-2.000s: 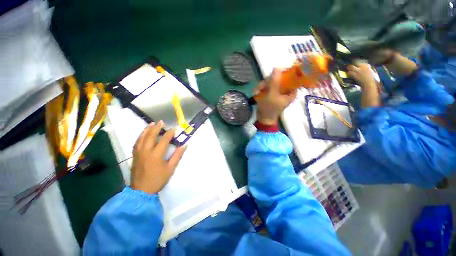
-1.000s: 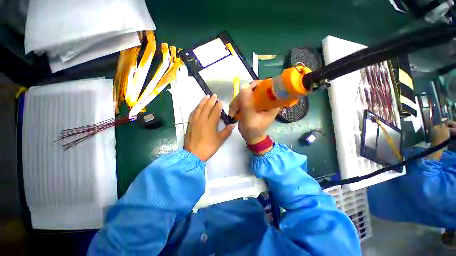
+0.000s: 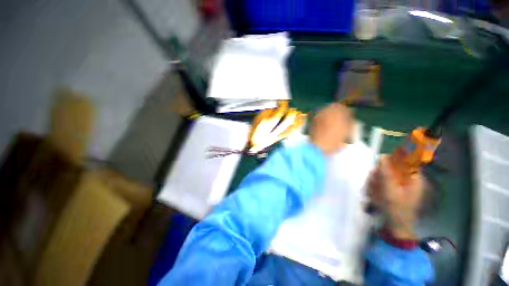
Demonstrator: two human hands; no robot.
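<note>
The device frame [image 3: 360, 84], blurred, lies on the green mat beyond the white fixture. My left hand [image 3: 332, 127] is at the frame's near left corner; whether its fingers hold the frame cannot be told. My right hand [image 3: 399, 192] is shut on the orange electric screwdriver [image 3: 418, 149], to the right of the white fixture [image 3: 329, 209]. The fixture has no frame on it. The screwdriver's tip is hidden or blurred.
Amber flex cables [image 3: 273, 127] and thin dark wires [image 3: 226, 152] lie left of the fixture. White foam sheets [image 3: 248, 70] are behind them, white sheets [image 3: 203, 167] at left. A cardboard box [image 3: 83, 229] is at lower left, a blue bin [image 3: 296, 15] behind, a white tray [image 3: 491, 201] at right.
The view has swung left. The frame has moved off the fixture to the mat beyond it, with my left hand reaching forward. My right hand has moved right with the screwdriver, away from the frame.
</note>
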